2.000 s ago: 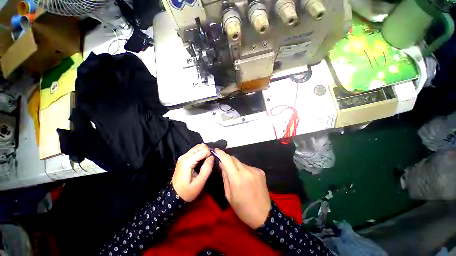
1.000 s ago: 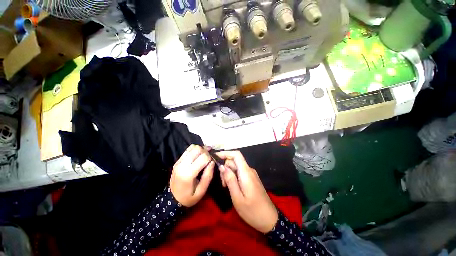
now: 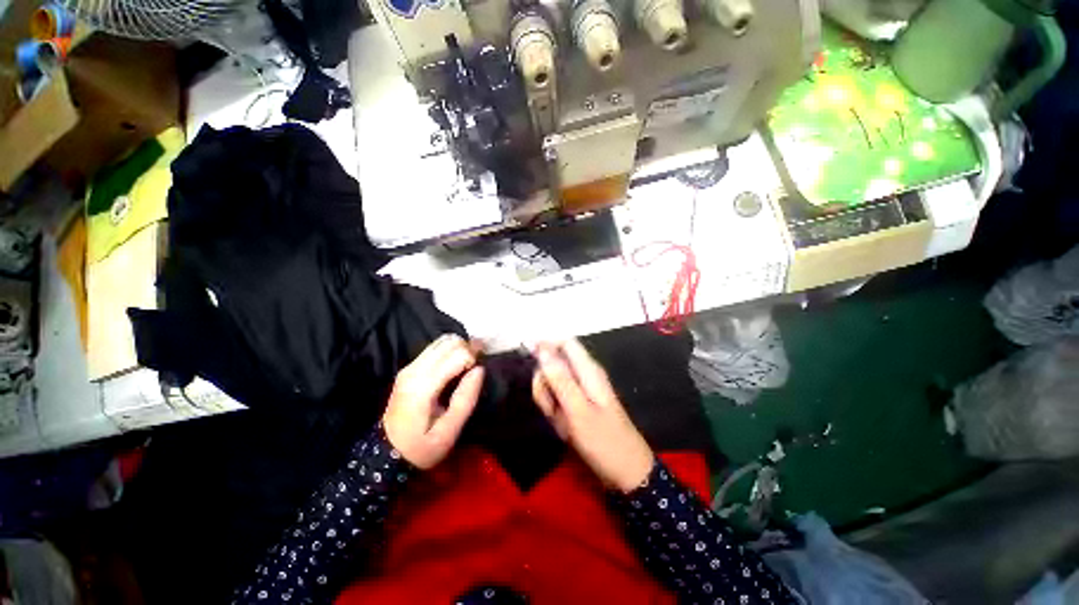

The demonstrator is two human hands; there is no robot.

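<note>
A black garment (image 3: pixel 278 266) lies heaped on the table left of the overlock machine (image 3: pixel 663 83) and runs down to the lap. My left hand (image 3: pixel 428 399) pinches the black cloth between thumb and fingers near the table's front edge. My right hand (image 3: pixel 588 408) is a little to the right, fingertips bent on the same dark cloth. A short stretch of cloth spans the gap between my hands. Whether a small tool lies in my right hand cannot be made out.
Red thread (image 3: pixel 677 284) lies at the table's front edge. A green floral pad (image 3: pixel 870 130) and a green flask (image 3: pixel 952 47) are at the right. A cardboard box (image 3: pixel 112 101), a yellow-green packet (image 3: pixel 133 195) and a fan (image 3: pixel 166 14) are at the left.
My hands have moved apart from their close position at the cloth, the left hand slightly left. The dark item earlier seen between the fingertips no longer shows clearly. The view has shifted slightly.
</note>
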